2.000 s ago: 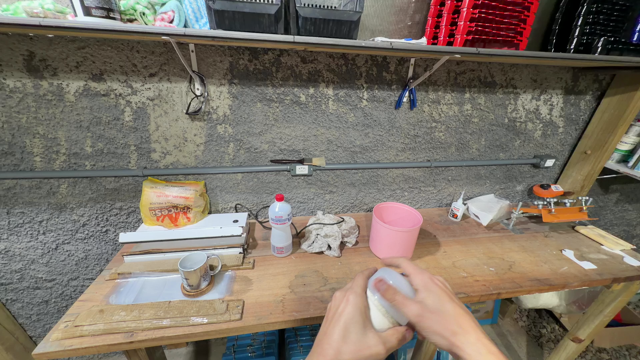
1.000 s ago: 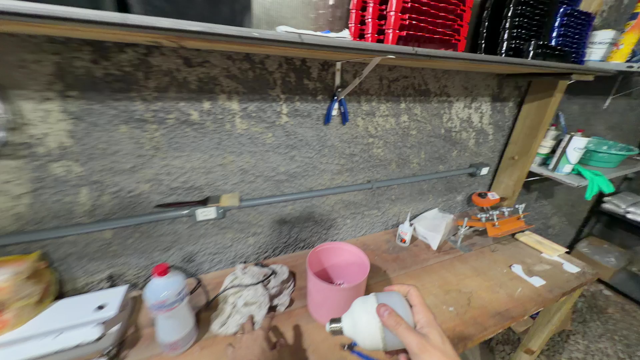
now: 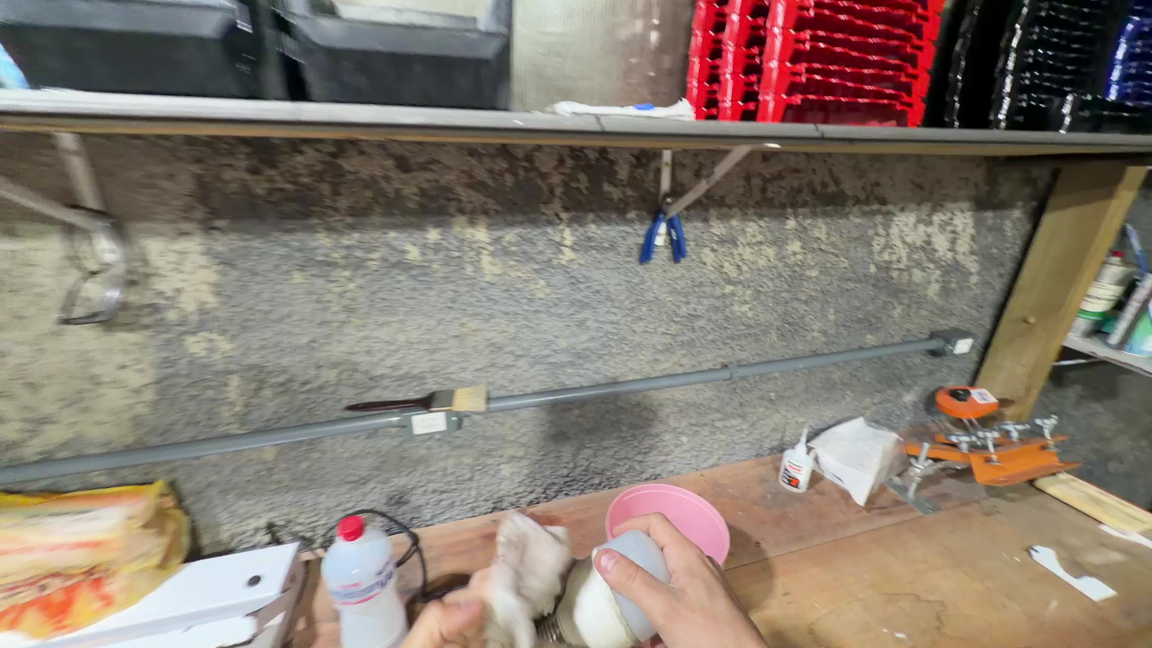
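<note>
An LED light bulb with a white body and a metal screw base is gripped in my right hand, base pointing lower left. My left hand pinches a crumpled whitish rag beside the bulb's base; whether the rag touches the base cannot be told. Behind my right hand stands a pink plastic bucket, partly hidden. A clear bottle with a red cap stands left of my left hand, with a black cable behind it.
Along the wall run a grey conduit and a paintbrush. Blue-handled pliers hang under the shelf. A glue bottle, white paper and orange clamps lie right; a yellow bag is left.
My left hand has taken hold of the rag, which lay on the bench, and lifted it beside the bulb. Two seconds ago both hands were on the bulb. The view has shifted.
</note>
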